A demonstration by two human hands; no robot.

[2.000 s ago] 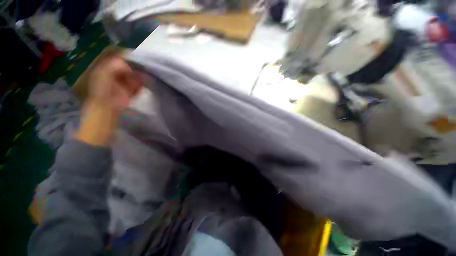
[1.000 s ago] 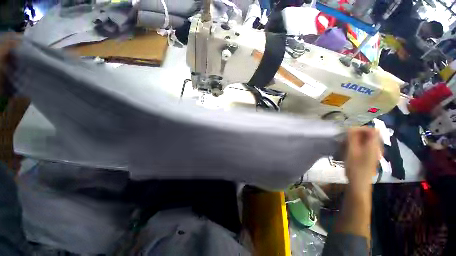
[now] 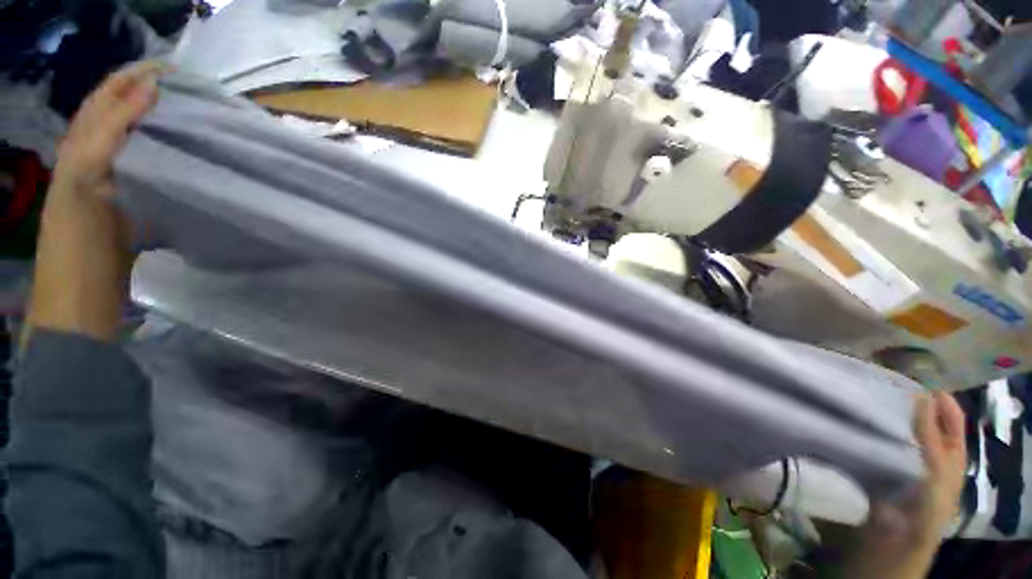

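Note:
A long grey garment panel [image 3: 487,294] is stretched between my two hands, above the front of the white table, with folds running along its length. My left hand [image 3: 108,136] grips its upper left end. My right hand [image 3: 934,469] grips its lower right end; this hand is slightly blurred. The white sewing machine [image 3: 668,158] with a dark band stands behind the panel. Its needle area is lit, and the panel hides part of the table in front of it.
A brown cardboard sheet [image 3: 396,107] lies behind the panel, with grey cloth pieces [image 3: 272,40] beyond it. Black loops [image 3: 719,277] lie right of the needle. A yellow crate [image 3: 656,526] is under the table edge. Grey cloth [image 3: 243,452] hangs below at the left.
The view has shifted left, so my left hand is now fully in view. The panel has gone from hanging loosely to being stretched into lengthwise folds, and its right end is lower in the picture.

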